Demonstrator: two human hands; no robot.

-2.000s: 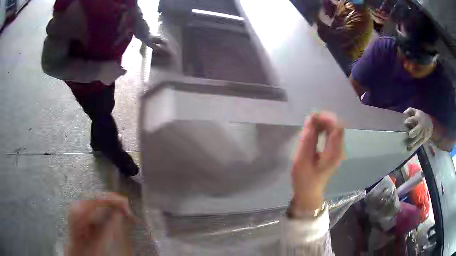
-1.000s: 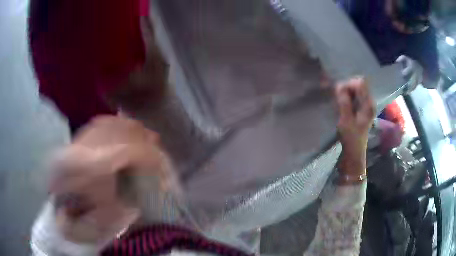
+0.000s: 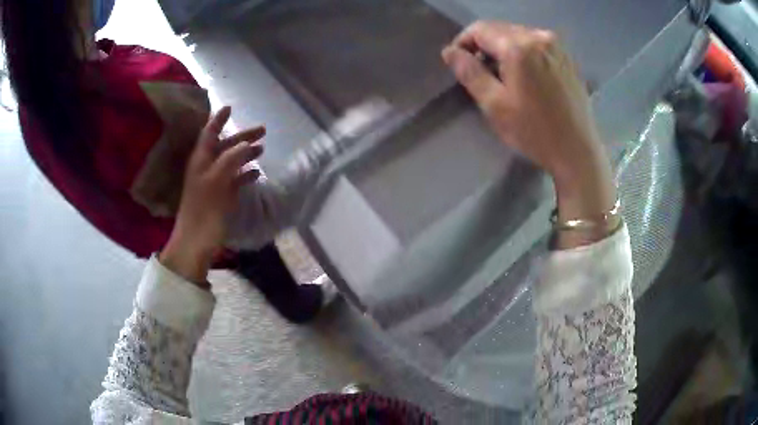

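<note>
The grey cabinet housing [image 3: 465,257] lies tilted in front of me, with a large opening and an inner flange. Clear bubble wrap [image 3: 652,195] covers its lower right side. My right hand [image 3: 532,95] is over the housing's flange, fingers curled and thumb near the index finger. A small dark spot shows between them; I cannot tell whether it is an object. My left hand [image 3: 218,178] is bare, raised left of the housing, its fingers apart and empty.
A person in red [image 3: 100,141] stands close at the left. A blurred whitish shape, perhaps a sleeve and glove [image 3: 320,153], crosses the housing's near left edge. Speckled floor [image 3: 241,357] shows below. An orange object [image 3: 723,62] is at the upper right.
My left hand has moved up and its fingers have spread. My right hand has moved up and left in view. The housing appears more steeply angled and the person in red is lower in view.
</note>
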